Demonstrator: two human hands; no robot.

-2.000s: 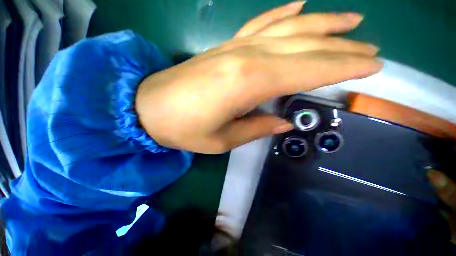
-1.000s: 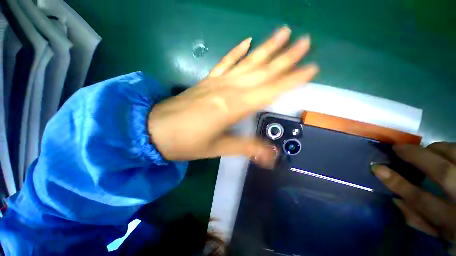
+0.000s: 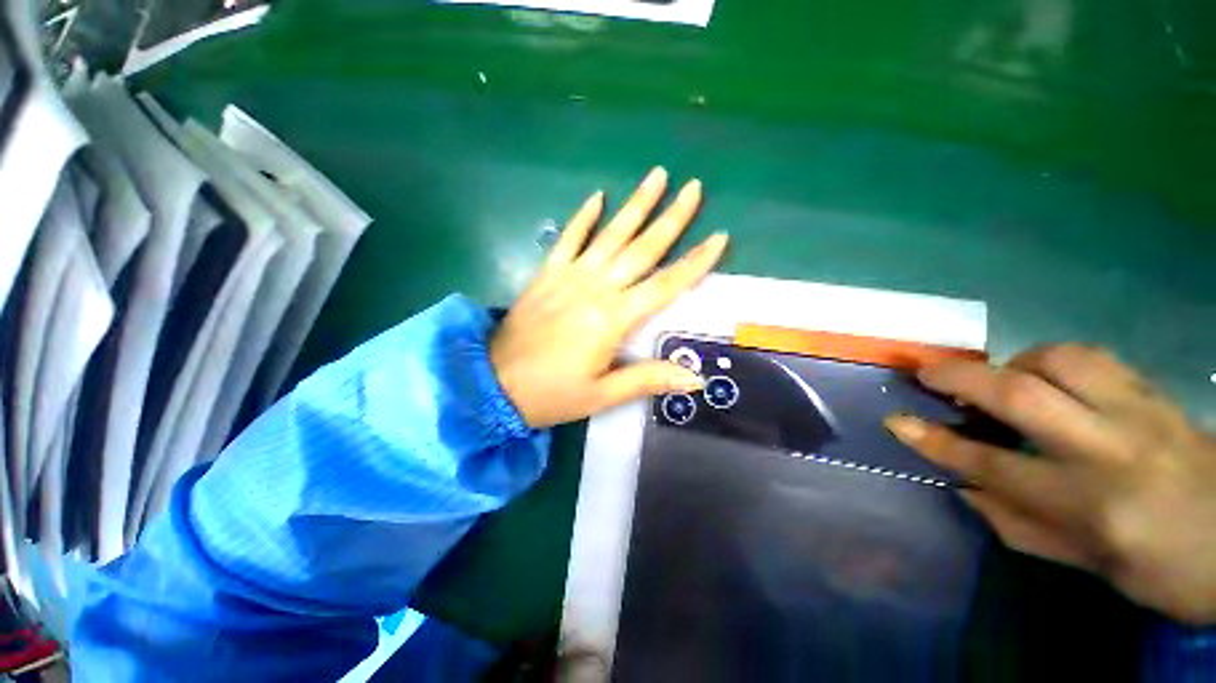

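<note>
A dark tablet [image 3: 800, 547] with round camera lenses in its upper left corner lies on a white foam sheet [image 3: 600, 534]. An orange strip [image 3: 814, 342] lies along its top edge. My left hand [image 3: 594, 320] is spread with fingers apart and holds nothing; its thumb tip is at the camera lenses and its palm is over the sheet's upper left corner. My right hand [image 3: 1067, 460] is at the tablet's upper right, fingertips on the tablet and by the right end of the orange strip. Whether it grips anything cannot be told.
A fanned stack of dark and white layers [image 3: 174, 280] stands at the left on the green bench [image 3: 854, 160]. The edge of a white sheet [image 3: 600, 11] shows at the top. A small clear scrap [image 3: 548, 235] lies beside my left fingers.
The view has widened and shifted, so the tablet looks smaller and more of the left stack shows. My left thumb has moved onto the lens area. My right hand shows more fully near the strip's end.
</note>
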